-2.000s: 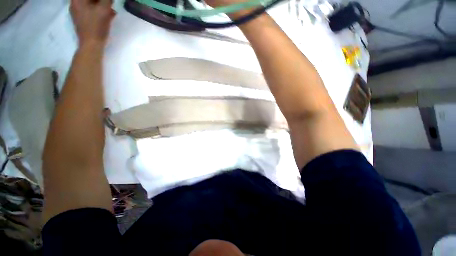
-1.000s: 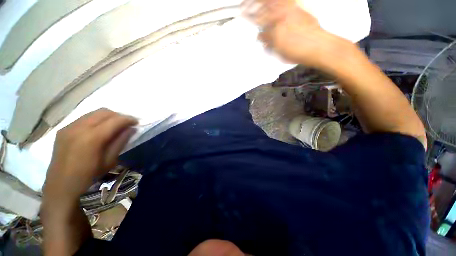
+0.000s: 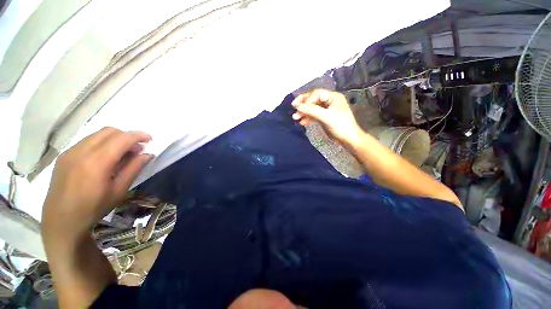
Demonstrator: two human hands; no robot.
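Long beige-grey fabric strips (image 3: 90, 66) lie side by side on the white table cloth (image 3: 241, 66) at the upper left. Their far ends are cut off by the picture's edge. My left hand (image 3: 93, 181) is over the cloth's near edge at the left, fingers bent and a gap between thumb and fingers; nothing shows in it. My right hand (image 3: 320, 111) is off the strips, just beyond the cloth's near edge and over my dark clothing. Its fingers are curled together, and whether they pinch something small cannot be told.
A pale cylindrical container (image 3: 411, 145) lies on the floor to the right. A standing fan (image 3: 534, 78) is at the right edge. Bundled pieces and strings (image 3: 142, 226) lie below the table at the lower left. Cluttered items and cords fill the right background.
The view has turned right, away from the strips, and the hose over the table is out of view. My right hand has come back and down from the cloth; my left hand has moved to the near edge.
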